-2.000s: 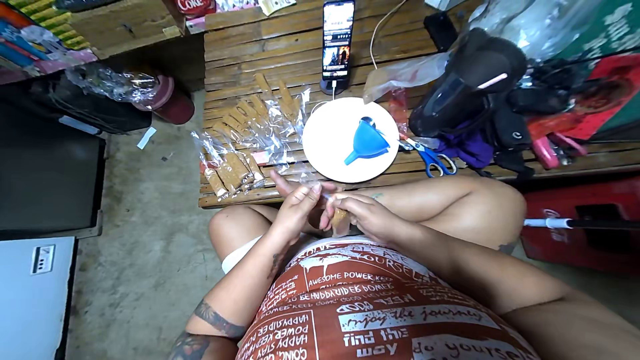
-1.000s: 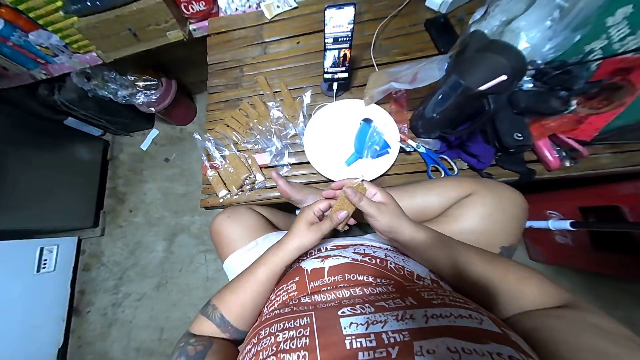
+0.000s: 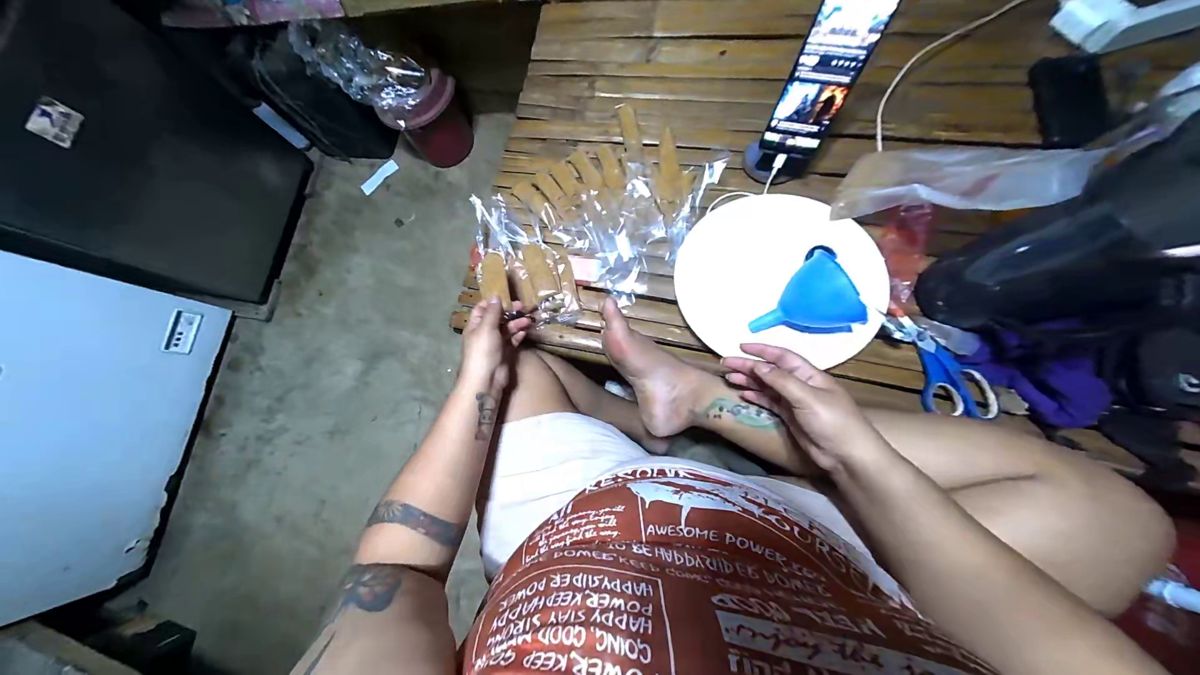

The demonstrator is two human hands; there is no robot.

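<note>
My left hand point(image 3: 486, 342) is at the left front edge of the bamboo-slat surface, its fingers closed on the lower end of a slim clear plastic packet of brown granules point(image 3: 494, 277). Several similar packets point(image 3: 539, 272) lie just right of it, with more point(image 3: 586, 178) in a row behind, their clear ends overlapping. My right hand point(image 3: 792, 389) is empty, fingers apart and slightly curled, by the front rim of a round white plate or lid point(image 3: 712, 291). A blue plastic funnel point(image 3: 816, 295) lies on its side on that plate.
Blue-handled scissors point(image 3: 947, 375) lie right of the plate. A phone point(image 3: 825, 80) stands behind it, with a white cable point(image 3: 905, 75). Plastic bags point(image 3: 975, 178) and a dark bulky object point(image 3: 1022, 253) are at the right. My bare foot point(image 3: 656, 375) is near the front edge.
My hands were together over my lap around a brown packet; now they are apart, the left one out at the packets on the left, the right one near the plate. The view has shifted closer.
</note>
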